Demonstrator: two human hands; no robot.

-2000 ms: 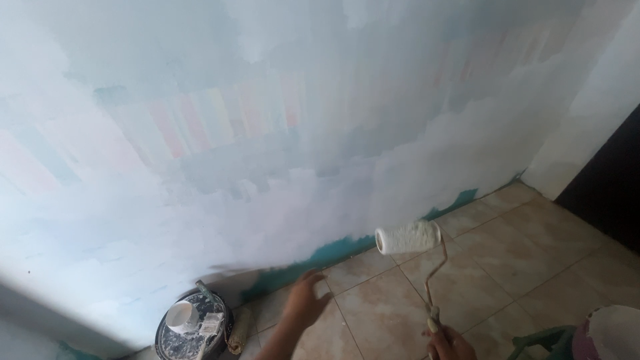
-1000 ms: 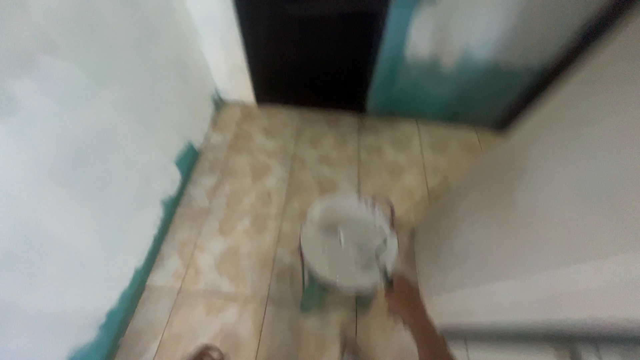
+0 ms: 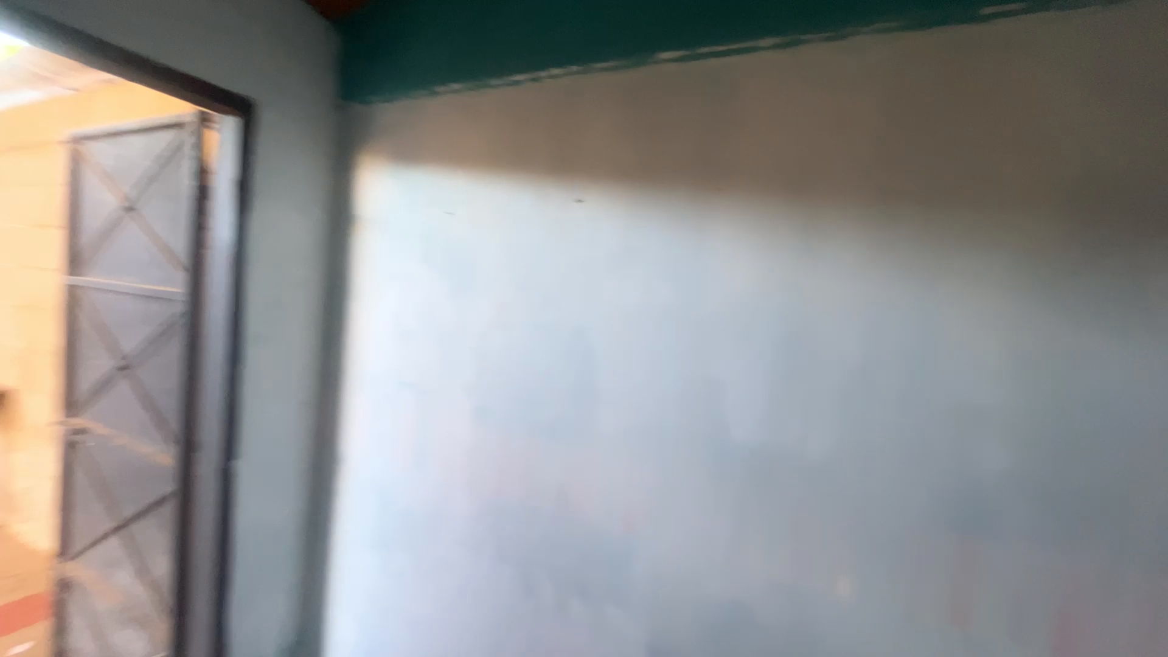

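Note:
Neither my left hand nor my right hand is in the head view, so what they hold or touch is hidden. A wall with patchy whitish paint [image 3: 693, 411] fills the middle and right, with faint pinkish and bluish patches showing in it. Along its top runs a dark teal painted band [image 3: 547, 41] with a ragged lower edge. Bright light falls on the wall below a slanting shadow. The paint roller is out of view.
At the left is a doorway with a dark frame [image 3: 239, 274]. Beyond it stands a metal door leaf with crossed bars [image 3: 128, 319], in front of a yellow-orange wall [image 3: 32, 301]. A grey-green wall strip [image 3: 287, 319] lies between doorway and corner.
The view has swung far up and away from the floor. My hands, the roller, and the white container on the tiles have left the picture.

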